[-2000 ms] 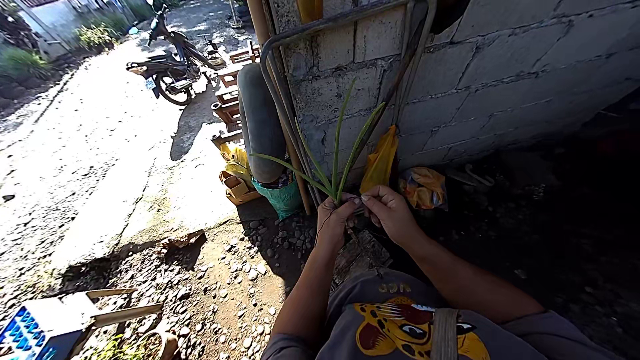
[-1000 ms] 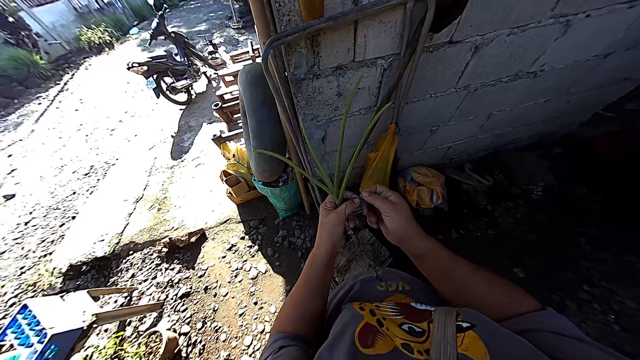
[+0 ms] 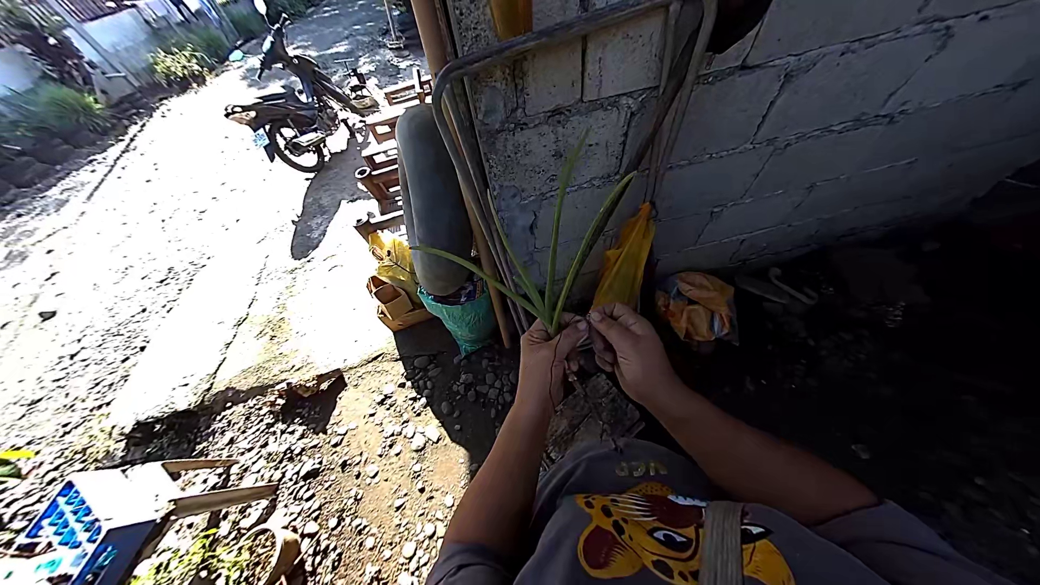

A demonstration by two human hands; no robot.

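A plant with several long, narrow green leaves [image 3: 554, 268] stands fanned out in front of my chest. My left hand [image 3: 548, 357] grips it at the base of the leaves, and thin dark roots or strands hang below that hand. My right hand [image 3: 630, 349] is close beside the left, its thumb and forefinger pinched together near the plant's base. Whatever lies between those fingertips is too small to tell. Behind the leaves are a grey concrete block wall [image 3: 577, 154] and a yellow plastic bag [image 3: 627, 256].
Bent metal tubing [image 3: 536, 36] leans at the wall. A teal sack [image 3: 465, 321], a cardboard box [image 3: 394, 302] and an orange plastic bag [image 3: 697, 305] lie on the ground. A motorcycle [image 3: 305, 106] stands on the sunlit path, and a blue-and-white box [image 3: 134, 496] is lower left.
Both hands stay close together at the plant's base, with small shifts of the fingers. The leaves have tilted slightly.
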